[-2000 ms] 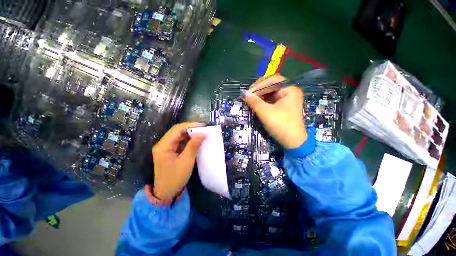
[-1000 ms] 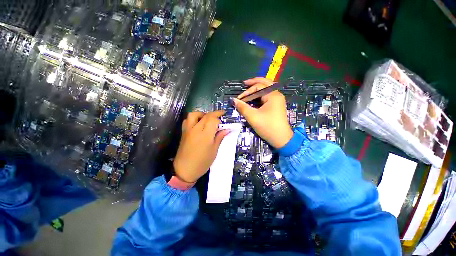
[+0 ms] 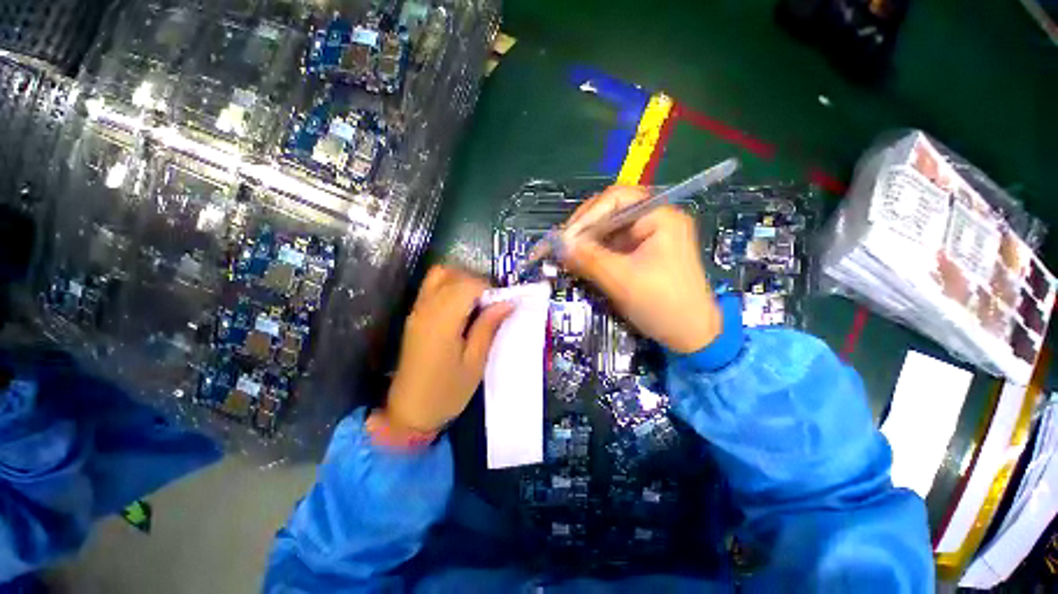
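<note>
My left hand (image 3: 439, 348) holds a white sticker strip (image 3: 516, 383) by its upper end, over the left part of the blister tray (image 3: 801, 250). My right hand (image 3: 650, 269) holds grey tweezers (image 3: 685, 192) between thumb and fingers; their tips are just above the strip's top edge, and whether they grip anything is too small to tell. The tray holds several circuit boards (image 3: 760, 241) in columns. The upper left boards are partly hidden by my hands.
Stacked blister trays (image 3: 267, 174) with boards stand at left. Bagged sheets (image 3: 951, 250) lie at right, above a white sheet (image 3: 926, 424), amber film (image 3: 992, 511) and loose white strips (image 3: 1027, 499). Marking tape (image 3: 646, 139) lies beyond the tray. A dark object (image 3: 847, 29) is at the far side.
Since one second ago, my left hand has drawn slightly back from the board, still holding the strip. My right hand has shifted a little right, and the tweezers point more upward at their rear end.
</note>
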